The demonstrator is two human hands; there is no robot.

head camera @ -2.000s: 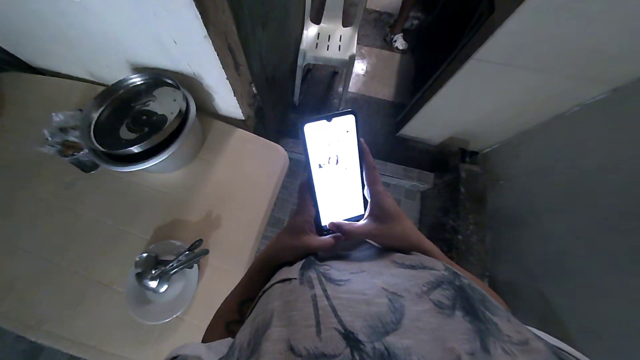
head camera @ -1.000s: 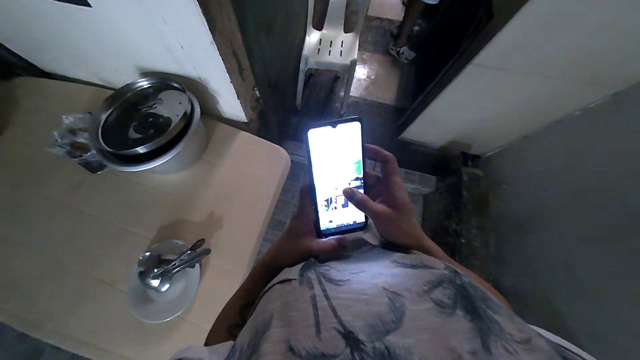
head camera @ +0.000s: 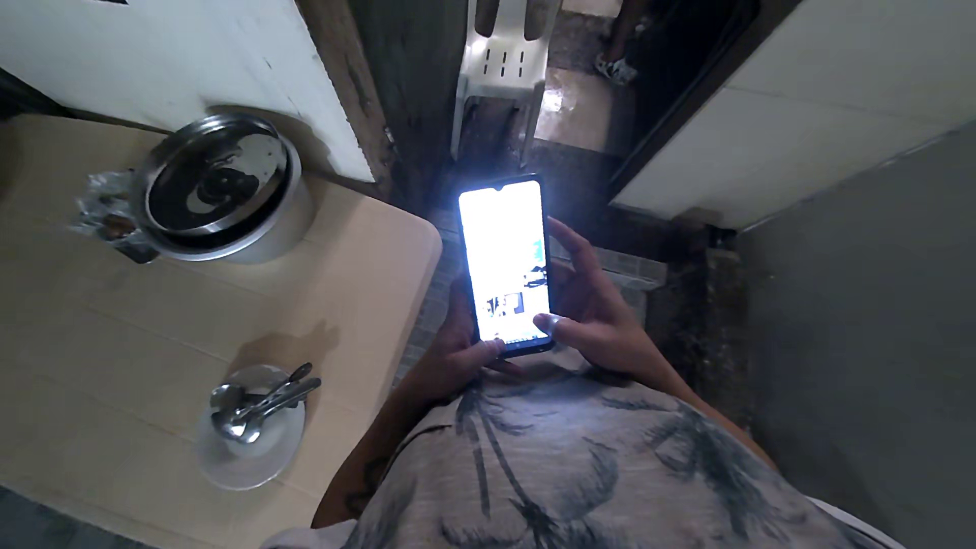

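A smartphone (head camera: 505,263) with a bright, washed-out screen is held upright in front of my patterned shirt. My left hand (head camera: 460,343) grips its lower left side, the thumb on the bottom edge of the screen. At the lower right side is my right hand (head camera: 598,313), its thumb touching the screen near the bottom and its fingers beside and partly behind the phone. The phone hides some fingers of both hands.
On the beige table (head camera: 358,282) at left stand a metal pot (head camera: 293,217) with a lid, a plastic bag (head camera: 107,202) and a plate (head camera: 252,465) with several spoons. Ahead are a white plastic chair (head camera: 503,65) and a person's foot (head camera: 616,69). A grey wall (head camera: 869,305) rises at right.
My right thumb has moved lower on the phone's screen since one second ago, and my left thumb now lies on its bottom edge. The screen's picture has changed.
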